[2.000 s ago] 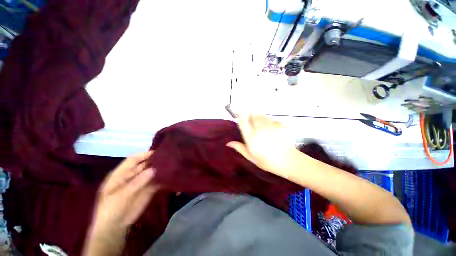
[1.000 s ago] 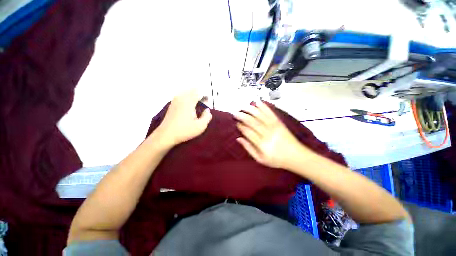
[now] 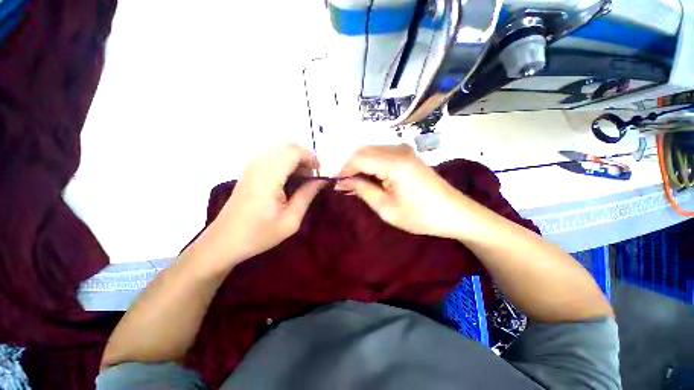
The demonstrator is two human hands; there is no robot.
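A maroon garment piece (image 3: pixel 342 251) lies over the table's near edge and my lap. My left hand (image 3: pixel 270 190) and my right hand (image 3: pixel 392 187) both pinch its upper edge, with their fingertips nearly touching. The pinched edge is a narrow dark rim between the fingertips. The white and blue sewing machine (image 3: pixel 593 46) stands above and to the right of my hands. Its needle area (image 3: pixel 388 110) is just beyond my fingertips, and the cloth is not under it. The exact fold of the edge is too small to tell.
A larger maroon garment bundle (image 3: pixel 46 175) hangs over the table's left side. Thread snips (image 3: pixel 601 165) and black ring-handled scissors (image 3: pixel 609 128) lie at the right. A measuring tape (image 3: pixel 125 282) runs along the table's near edge. A blue basket (image 3: pixel 466 308) is below, at the right.
Both hands have come together at the middle of the cloth's upper edge and now pinch it. The right hand has changed from spread flat to pinching. The machine appears larger and nearer in view.
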